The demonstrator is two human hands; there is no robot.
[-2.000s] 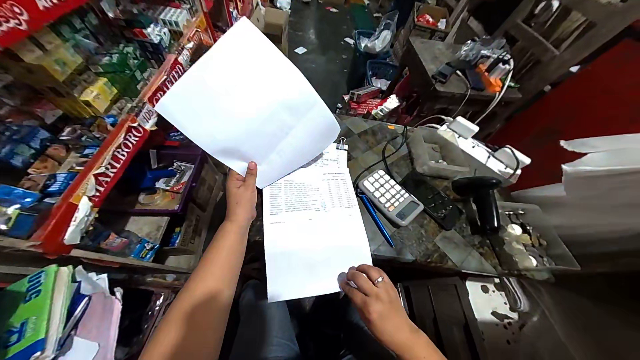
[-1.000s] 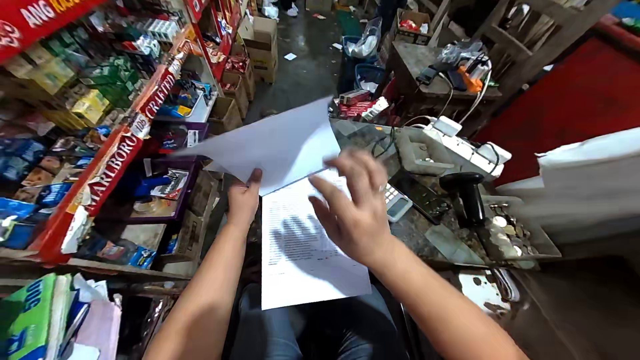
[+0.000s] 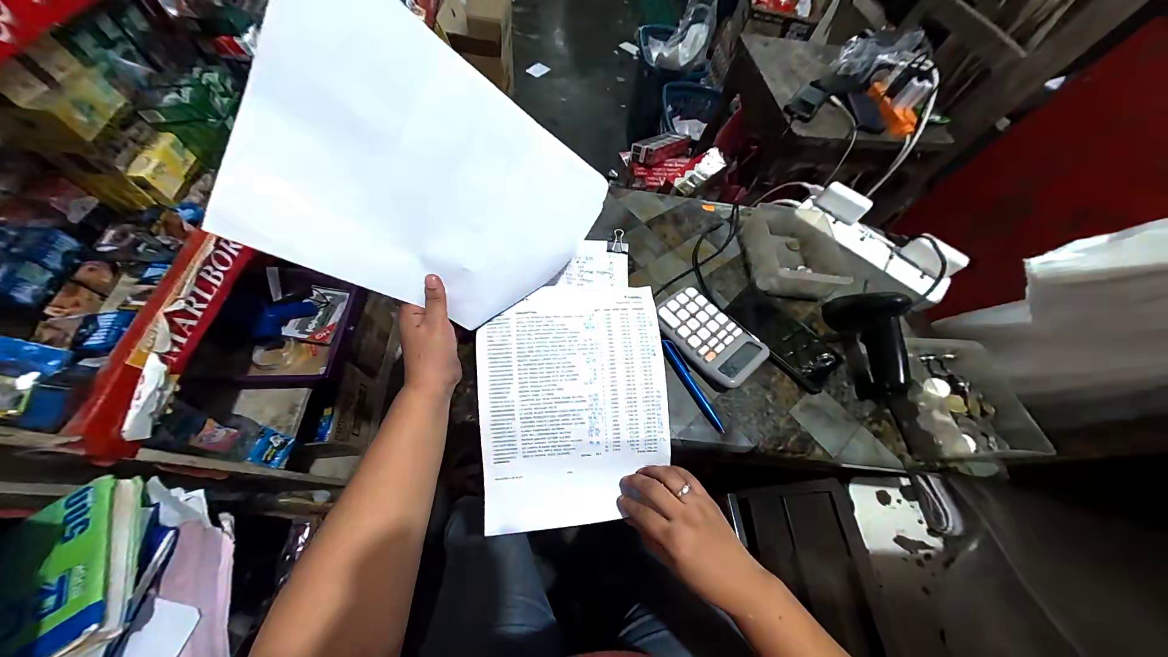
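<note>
Lifted up at the left is a blank-looking paper sheet (image 3: pixel 411 155), its lower edge pinched by my left hand (image 3: pixel 431 342) with the thumb on top. Below it lies a printed sheet (image 3: pixel 573 392) with rows of figures and pen marks. My right hand (image 3: pixel 689 525) holds this sheet's lower right corner, a ring on one finger. Behind, more written papers (image 3: pixel 598 267) carry a binder clip (image 3: pixel 618 242). A blue pen (image 3: pixel 693 385) and a white calculator (image 3: pixel 714 336) lie right of the printed sheet, touching neither hand.
A black handheld scanner (image 3: pixel 871 338), a plastic tray of coins (image 3: pixel 967 401), a dark phone-like device (image 3: pixel 785 338) and a white power strip (image 3: pixel 876 246) with cables occupy the counter's right side. Shelves of packaged goods (image 3: pixel 82 319) stand left. Notebooks (image 3: pixel 68 566) lie at the lower left.
One second ago my right hand was raised over the papers; it is now down at the printed sheet's lower corner. A page densely printed with rows now shows where a shorter list lay two seconds ago.
</note>
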